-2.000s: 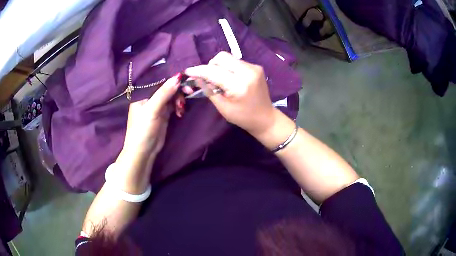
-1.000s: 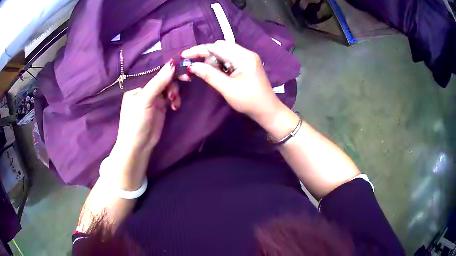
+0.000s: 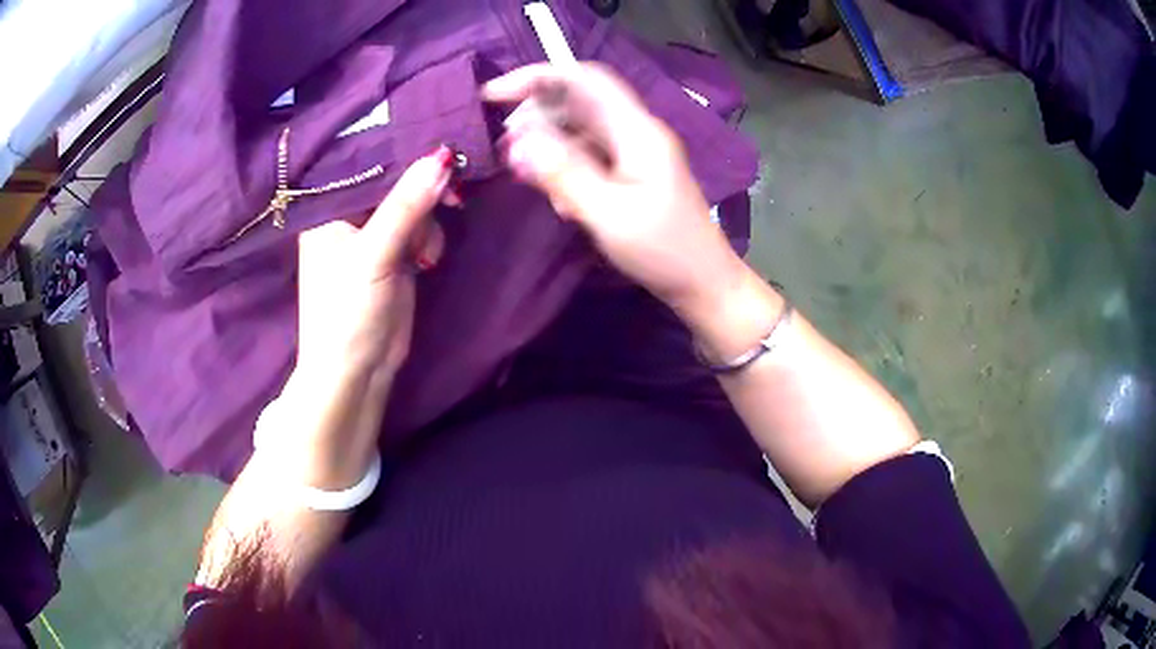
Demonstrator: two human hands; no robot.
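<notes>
Purple trousers [image 3: 254, 304] lie over my lap, with an open metallic zip fly [image 3: 282, 199] and pale tags showing. My left hand [image 3: 380, 254] pinches the edge of the waistband [image 3: 437, 114] between thumb and fingers. A tiny shiny piece, perhaps a hook or button [image 3: 460, 161], sits on the cloth at the left thumb tip. My right hand [image 3: 615, 178] is just right of it, off the cloth edge, blurred, with fingers curled. Whether it holds a needle, thread or scissors cannot be made out.
A white-covered table edge [image 3: 76, 76] is at the upper left. A blue-edged panel [image 3: 870, 51] and a dark purple garment [image 3: 1078, 89] are at the upper right. Green floor [image 3: 938, 292] shows on the right.
My right hand has drawn back to the right from the left fingertips, and the shiny piece on the waistband is uncovered. The scissors seen earlier in the right hand no longer show clearly.
</notes>
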